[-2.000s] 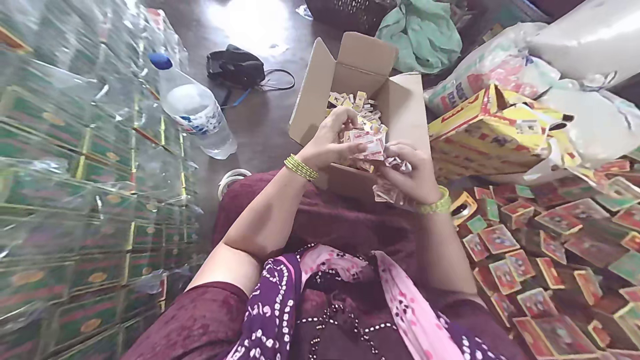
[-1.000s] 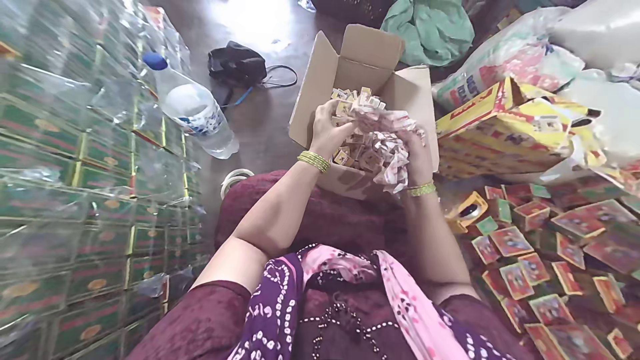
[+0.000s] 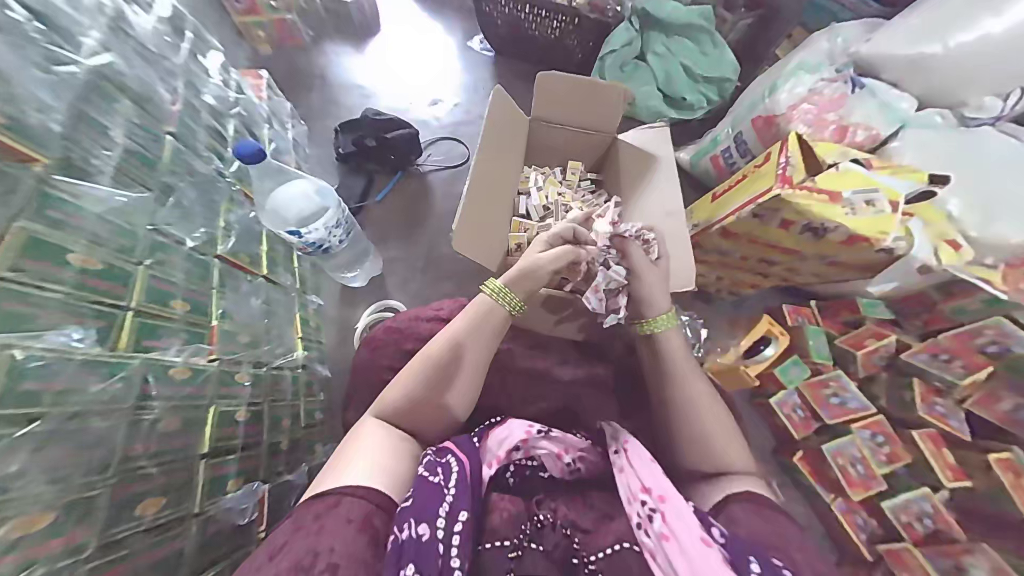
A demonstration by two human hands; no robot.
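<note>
An open cardboard box (image 3: pixel 658 204) stands in front of my lap with its flaps spread, and many small printed boxes (image 3: pixel 552 192) lie loose in it. Over its near side, my right hand (image 3: pixel 644 272) grips a crumpled bunch of pink and white printed wrapping (image 3: pixel 606 288). My left hand (image 3: pixel 560 254) is at the left edge of that bunch, fingers bent; whether it holds a piece is hidden. Both wrists wear yellow-green bangles.
On the left rise stacks of plastic-wrapped green cartons (image 3: pixel 96 320), beside a blue-capped plastic bottle (image 3: pixel 308 212) and a black bag (image 3: pixel 376 140). A yellow printed carton (image 3: pixel 800 232) and many small red boxes (image 3: pixel 864 448) are at right. Behind are a green cloth (image 3: pixel 672 60) and dark basket (image 3: pixel 544 32).
Two seconds ago both hands were around small printed boxes above the carton. Since then the crumpled wrapping has come into view in my right hand, and my left hand has moved against it.
</note>
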